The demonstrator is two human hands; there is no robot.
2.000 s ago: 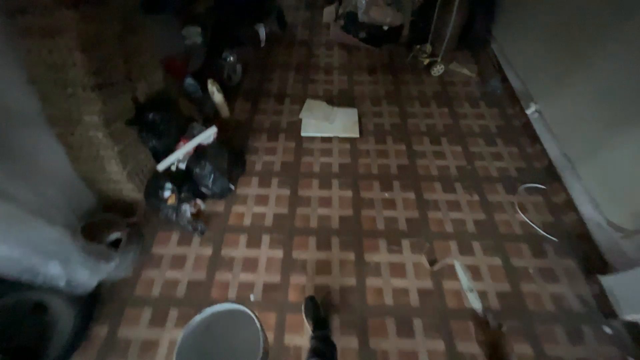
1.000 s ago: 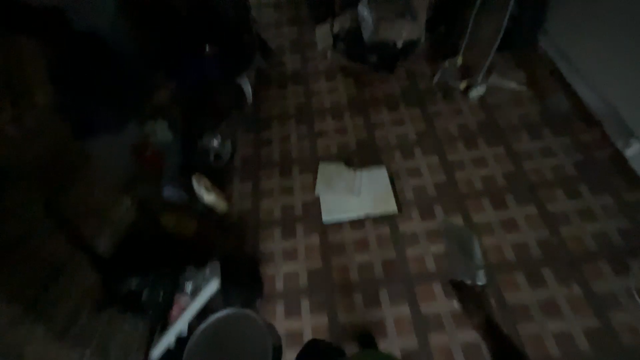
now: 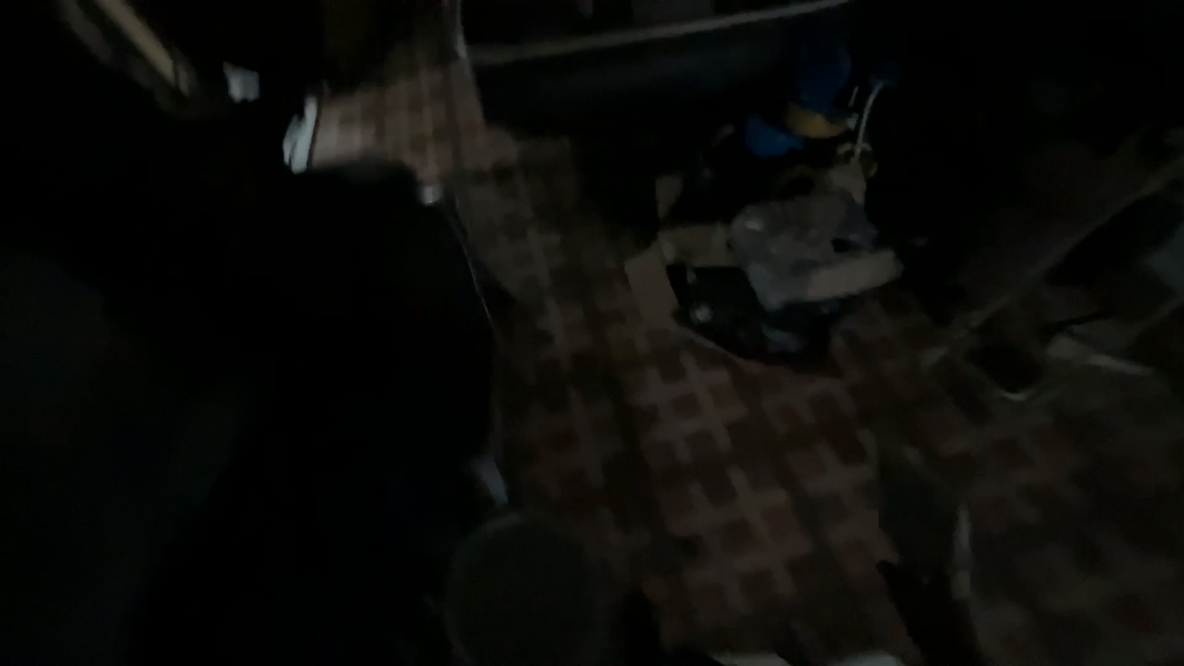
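Observation:
The picture is very dark and blurred. At the lower right, my right hand (image 3: 911,587) shows as a dark shape, closed on a flat, thin object (image 3: 920,504) with a pale right edge. What kind of object it is, I cannot tell. A round bucket (image 3: 523,587) stands out faintly at the bottom, left of the centre. My left hand cannot be made out.
Patterned floor tiles (image 3: 731,462) run between dark piles. A heap of plastic bags and cardboard (image 3: 805,250) lies ahead, with blue items (image 3: 772,137) behind it. A thin-framed object (image 3: 1008,388) is at right. Pale paper (image 3: 860,659) touches the bottom edge. Large dark shapes fill the left.
The view has swung forward and grown darker. The open book or papers on the floor have gone from mid-view to the bottom edge. The flat object remains in my right hand.

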